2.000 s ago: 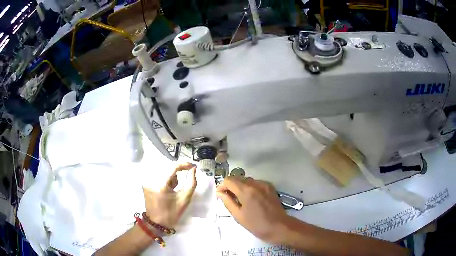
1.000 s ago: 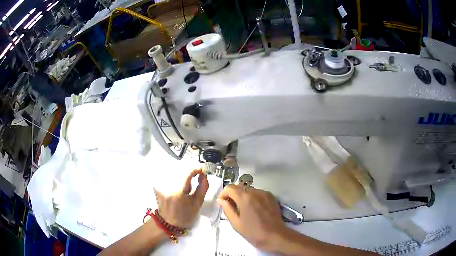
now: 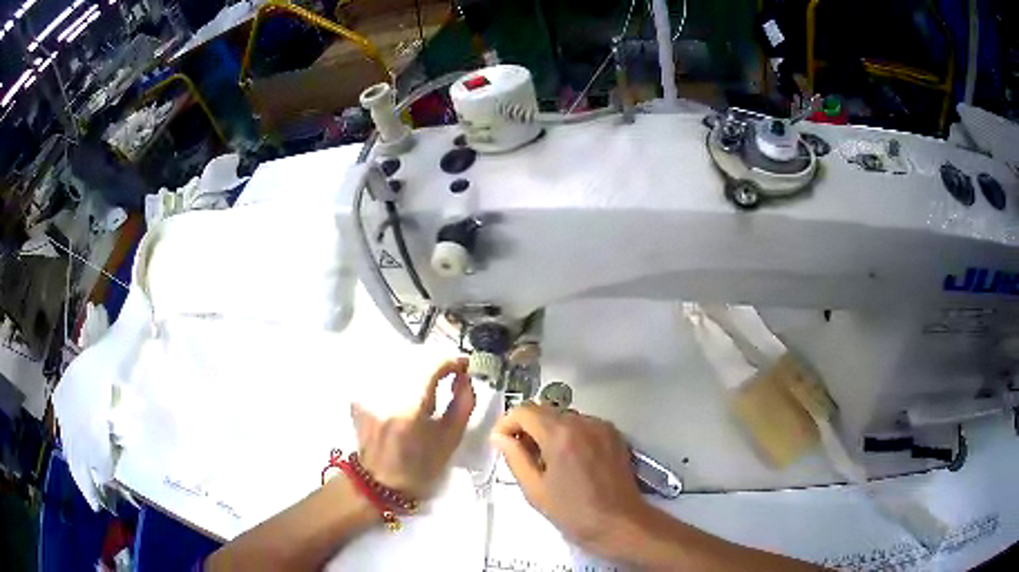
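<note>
The white sewing machine stands across the view. White fabric lies below its needle area, partly overexposed against the white table. My left hand is left of the needle area, thumb and index fingertips nearly together beside the white-and-black knob; whether they pinch fabric is not clear. My right hand is curled just right of the fabric, fingertips at its edge in front of the presser foot area, which is partly hidden. Metal snips show beside my right hand, partly covered by it.
A tan block with white strips lies under the machine arm. A small round metal disc is beside the needle area. A white fabric pile lies on the left. Printed ruler marks run along the front edge.
The camera view has shifted, so the machine now sits further right and lower in the picture. Both hands stay by the needle area in nearly the same pose.
</note>
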